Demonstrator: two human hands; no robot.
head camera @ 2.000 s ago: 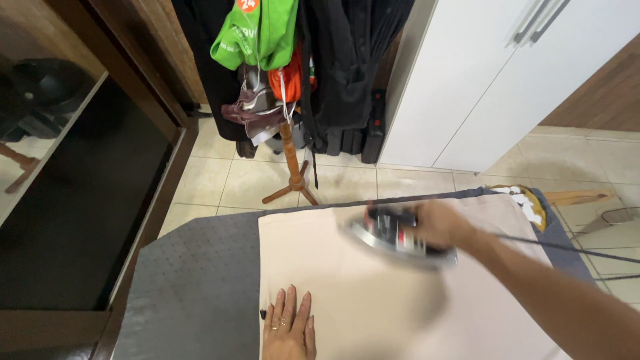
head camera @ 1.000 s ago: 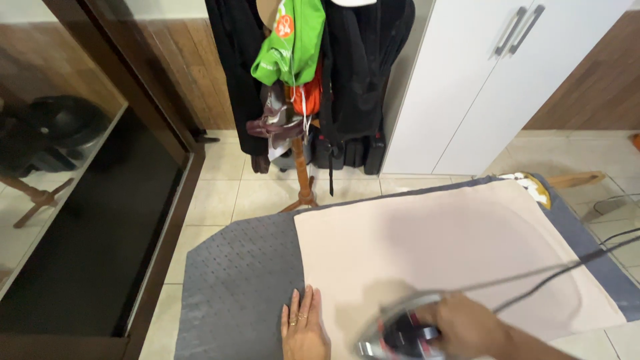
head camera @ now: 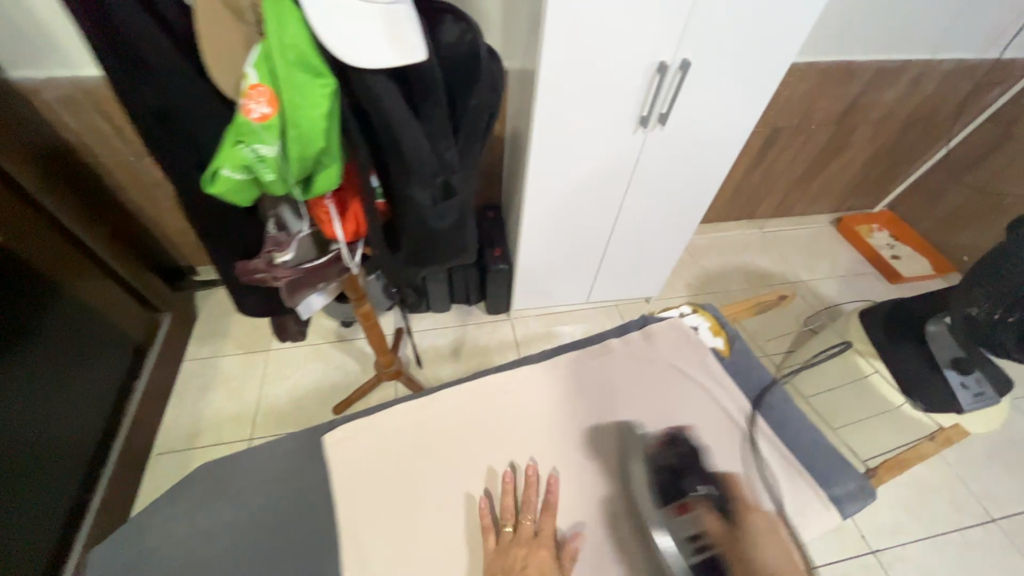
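Note:
A pale pink cloth lies flat over the grey cover of an ironing board. My left hand rests palm down on the cloth, fingers spread, with rings on two fingers. To its right, my right hand grips the handle of a clothes iron, which is blurred and casts a shadow on the cloth. Whether its soleplate touches the cloth I cannot tell. The iron's dark cord loops over the cloth's right side.
Beyond the board stand a wooden coat rack hung with clothes, bags and caps, and a white cabinet. An orange tray lies on the tiled floor. At right is a chair with black items; a dark door is at left.
My left hand has moved from the cloth's left edge further onto the cloth. The iron, in my right hand, is now turned more upright in view. The view has swung to the right.

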